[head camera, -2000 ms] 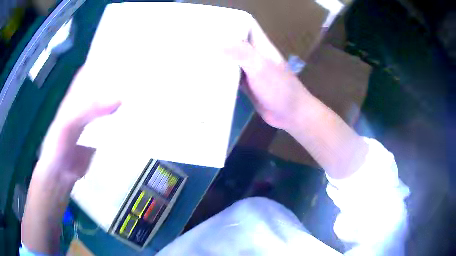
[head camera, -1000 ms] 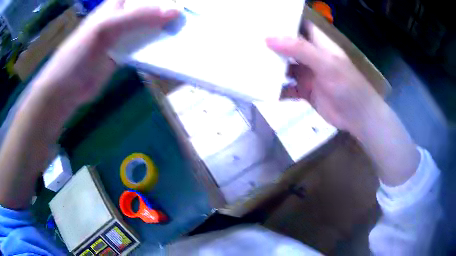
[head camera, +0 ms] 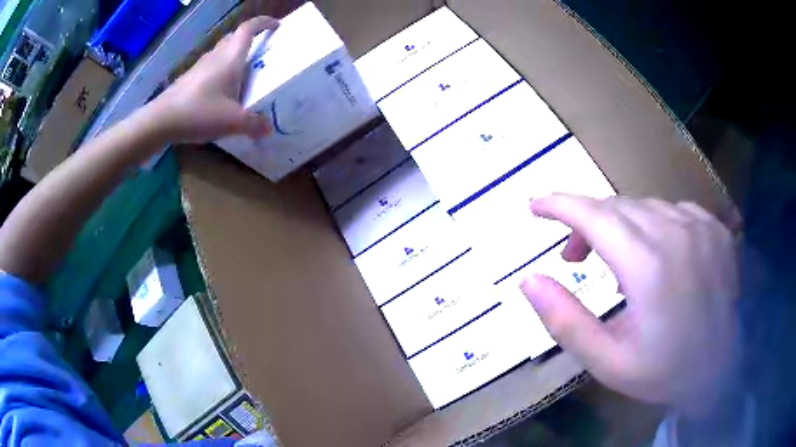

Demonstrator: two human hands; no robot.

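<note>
My left hand grips a white product box with a small dark logo, tilted above the upper left part of the open brown shipping carton. My right hand is over the carton's right side, thumb and fingers apart, holding nothing that I can see. Two rows of white product boxes with small logos and dark blue edges lie in the carton under my hands. The right hand hides some boxes at the lower right. A bare strip of carton bottom shows along the left inside.
The scale stands on the green bench left of the carton, partly hidden at its keypad end. Two small white boxes stand beside it. A blue bin and a brown carton are at the upper left. Carton walls rise around the rows.
The view has shifted over the carton. The white boxes held between both hands are no longer there; my left hand now holds one box and my right hand is apart and open.
</note>
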